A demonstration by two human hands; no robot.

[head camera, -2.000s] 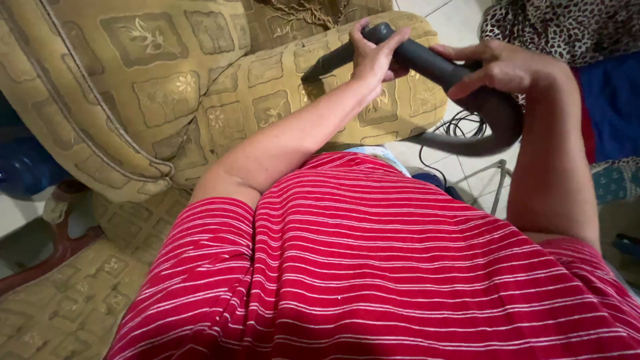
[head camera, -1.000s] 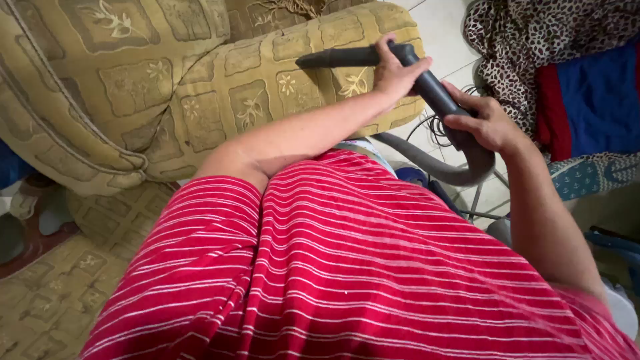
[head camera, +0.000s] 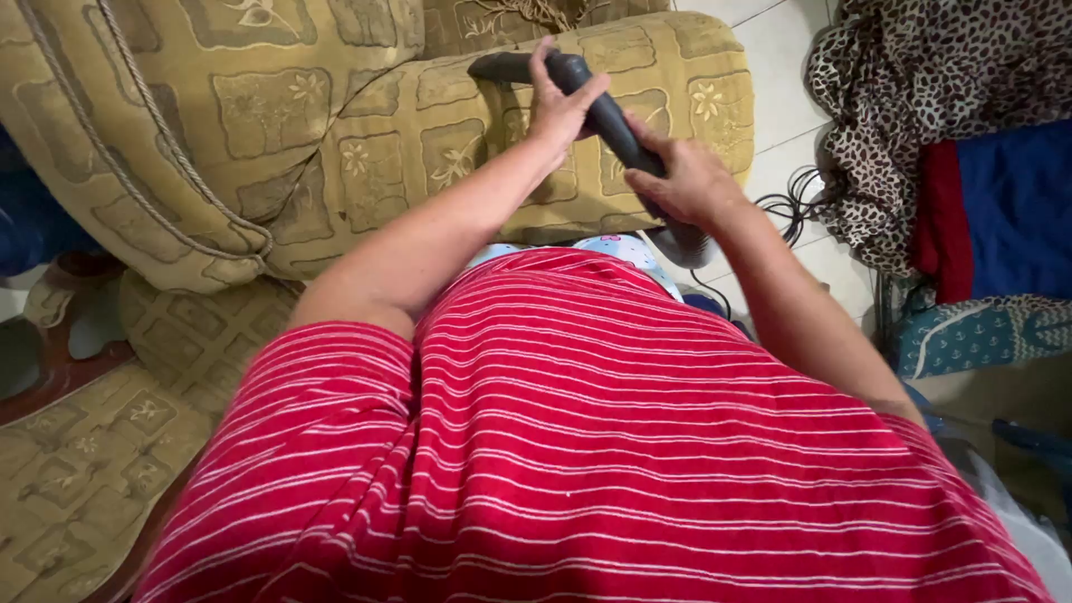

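A black vacuum cleaner hose handle (head camera: pixel 615 130) with a crevice nozzle (head camera: pixel 502 67) slants over the rolled arm of a patterned sofa (head camera: pixel 377 159). My left hand (head camera: pixel 565 105) grips it near the bend where the nozzle joins, thumb and fingers around it. Lower on the tube, my right hand (head camera: pixel 682 176) holds it close to the flexible hose (head camera: pixel 691 243). The tip of the nozzle lies at the top of the sofa arm; whether it touches the fabric I cannot tell. Most of the hose is hidden behind my right arm and shirt.
Coiled black cable (head camera: pixel 791 205) lies on the white tiled floor (head camera: pixel 779 84) right of the sofa arm. Farther right hang or lie a leopard-print cloth (head camera: pixel 938 75), a blue and red cloth (head camera: pixel 1017 209) and an anchor-print fabric (head camera: pixel 980 335). A second patterned seat (head camera: pixel 100 469) is at lower left.
Both hands keep hold of the vacuum handle. Between one second ago and now the nozzle has moved toward the far edge of the sofa arm, and the handle is tilted differently.
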